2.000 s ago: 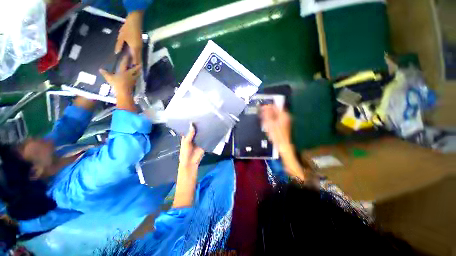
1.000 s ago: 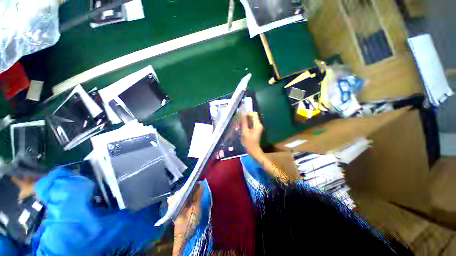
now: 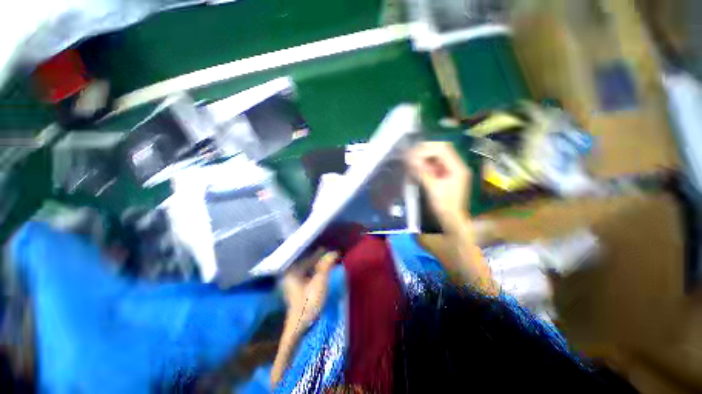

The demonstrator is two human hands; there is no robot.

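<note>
The frame is blurred. My left hand (image 3: 306,286) holds the lower end of a white-edged tablet case panel (image 3: 350,185), tilted steeply and seen nearly edge-on. My right hand (image 3: 442,178) is beside the panel's upper end with fingers curled; whether it grips anything is unclear. A second black panel (image 3: 385,202) with a small white piece and a pale border lies on the bench, partly hidden behind the raised panel.
A fanned panel stack (image 3: 248,223) and more panels (image 3: 269,123) lie at left on the green bench (image 3: 350,85). A person's blue sleeve (image 3: 138,323) is at lower left. A carton (image 3: 631,269), white layers (image 3: 523,269) and a clear plastic bag (image 3: 558,150) are at right.
The panel in my left hand has gone from showing its face to nearly edge-on. The other person's hands have left the panels at left. My right hand stays over the work area.
</note>
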